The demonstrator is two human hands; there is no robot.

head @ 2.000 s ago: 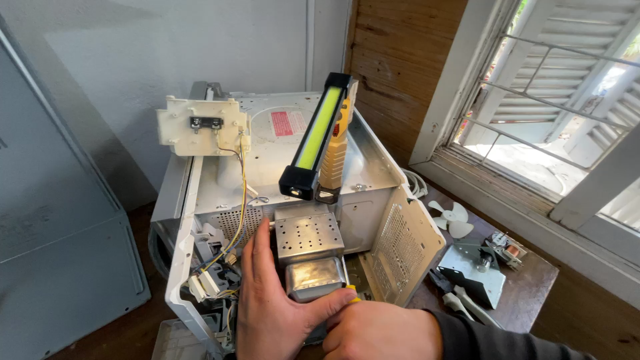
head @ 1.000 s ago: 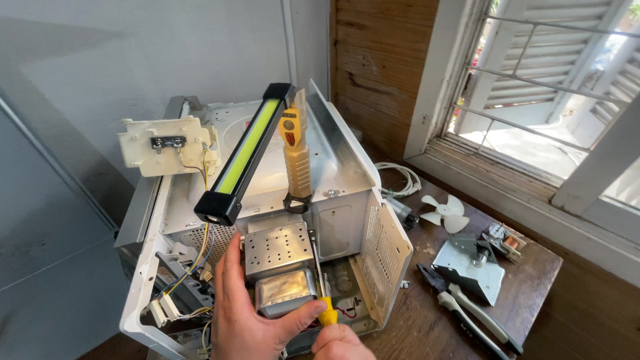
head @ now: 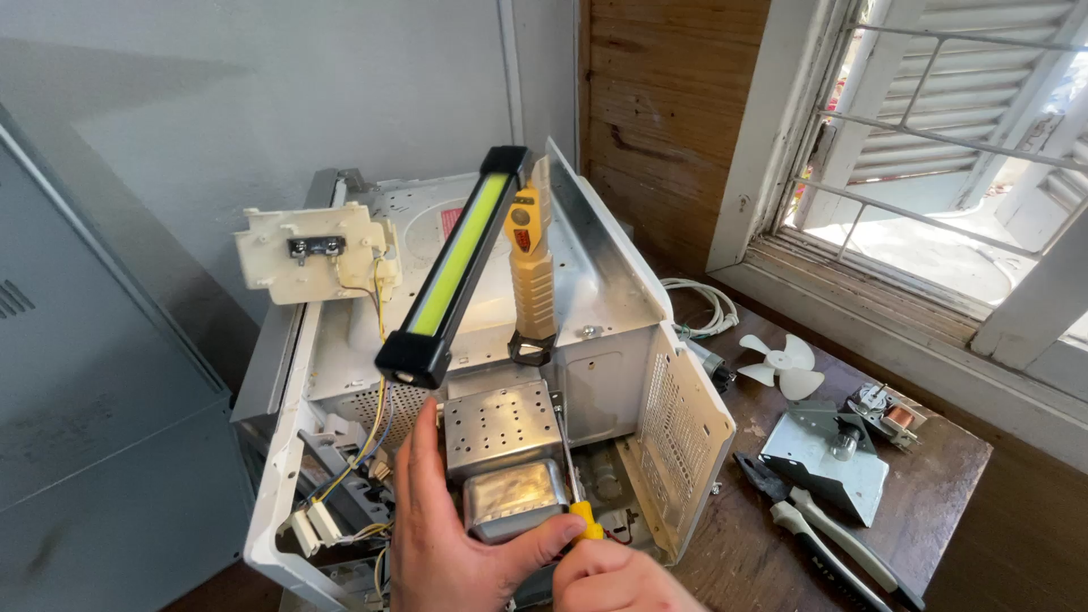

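An opened microwave oven chassis (head: 586, 280) holds a perforated metal magnetron (head: 500, 425) with its rounded metal box (head: 514, 497) in front. My left hand (head: 459, 518) lies along the left side of these parts, its thumb against the screwdriver. A screwdriver with a yellow handle (head: 586, 520) stands at their right side, its shaft reaching up to a bracket beside the magnetron. My right hand (head: 620, 578) is curled around the lower handle, partly cut off by the frame's bottom edge. A folding work light (head: 459, 263) with a yellow-green strip stands on the chassis above them.
A cream plastic bracket with a switch (head: 314, 251) hangs at the chassis's upper left, wires running down. On the wooden table (head: 714, 544) lie a white fan blade (head: 782, 365), pliers (head: 816, 527), a metal plate with a bulb (head: 824, 459), a small coil motor (head: 888, 416) and a white cable (head: 705, 310).
The view has shifted, showing more of the table's right side. Both hands remain at the metal parts, and the screwdriver's shaft, mostly hidden two seconds ago, now shows beside the magnetron.
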